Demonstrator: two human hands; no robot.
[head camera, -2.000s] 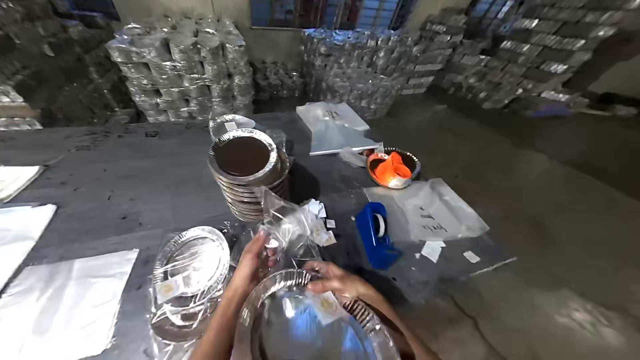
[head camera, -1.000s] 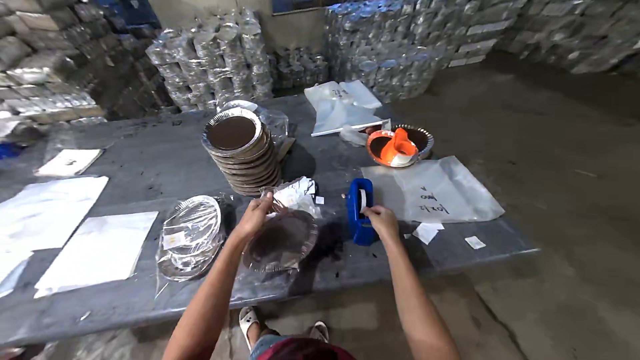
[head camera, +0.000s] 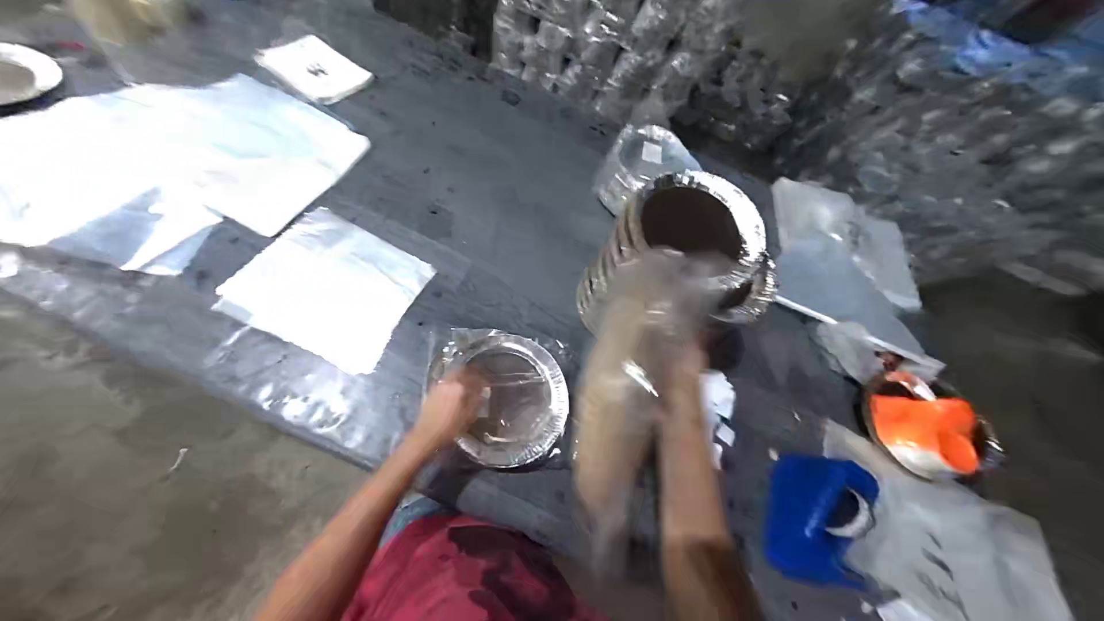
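My left hand (head camera: 453, 404) rests at the left rim of a plastic-wrapped pile of silver foil plates (head camera: 522, 392) near the table's front edge; whether its fingers grip the wrap cannot be told. My right hand (head camera: 681, 345), blurred, holds a plastic-wrapped pack of plates (head camera: 617, 379) on edge, just right of that pile. Behind the pack rises a tall stack of silver-rimmed plates with brown centres (head camera: 690, 220). A blue tape dispenser (head camera: 811, 517) lies to the right of my right forearm.
White sheets (head camera: 328, 289) lie on the dark table (head camera: 483, 207) at left. At right are an orange object (head camera: 927, 427) in a round dish and a clear plastic bag bearing writing (head camera: 966, 552). Another wrapped pack (head camera: 642, 159) lies behind the stack. Many wrapped bundles (head camera: 586, 52) stand beyond the table.
The view has turned left. My right hand has left the blue tape dispenser and now holds a wrapped pack upright. My left hand has moved left to the wrapped pile.
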